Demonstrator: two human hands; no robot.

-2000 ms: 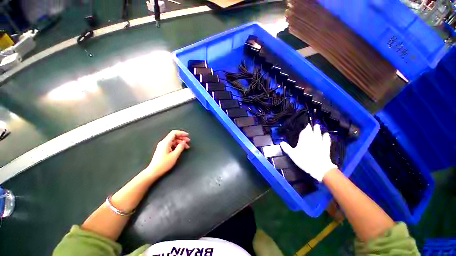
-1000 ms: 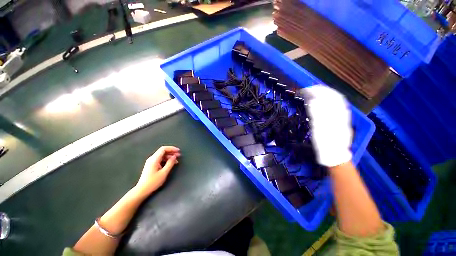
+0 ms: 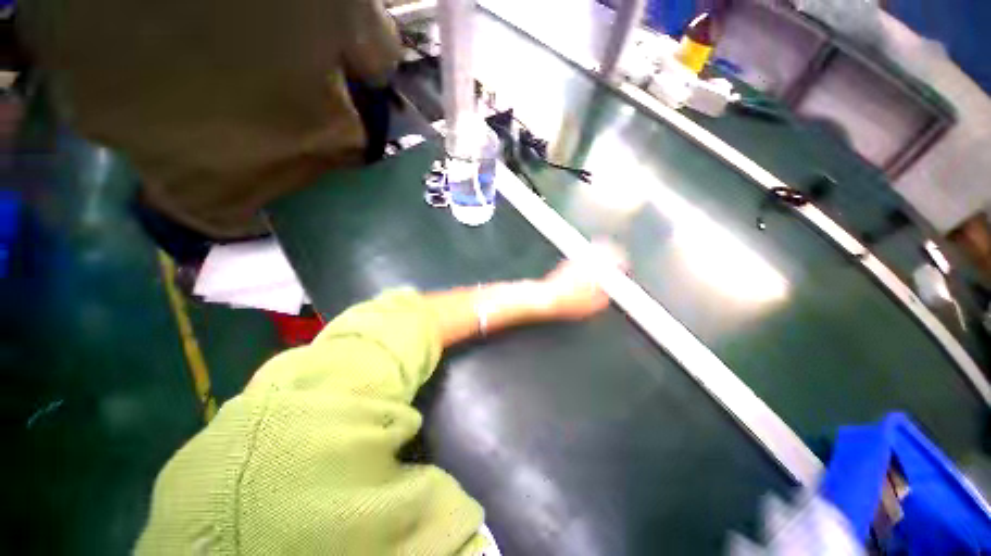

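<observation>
My bare left hand point(image 3: 587, 282) is blurred and reaches to the pale metal rail point(image 3: 695, 364) at the belt's near side. Whether its fingers are open or closed cannot be told. My gloved right hand point(image 3: 799, 532) is a white blur, cut off by the bottom edge, beside the blue bin point(image 3: 924, 489). Its grip cannot be told. Only a corner of the bin shows at the bottom right, with a small brownish-dark part inside.
A clear bluish water bottle point(image 3: 472, 179) stands on the bench point(image 3: 587, 434) near a white post. A person in brown point(image 3: 207, 98) is at the upper left, by white papers point(image 3: 250, 274). Dark cables point(image 3: 532, 147) lie near the bottle. The green conveyor point(image 3: 826, 337) runs beyond the rail.
The view has swung left, so the bin has shifted to the bottom right corner. My left hand has moved from the bench to the rail. My right hand is now beside the bin at the bottom edge.
</observation>
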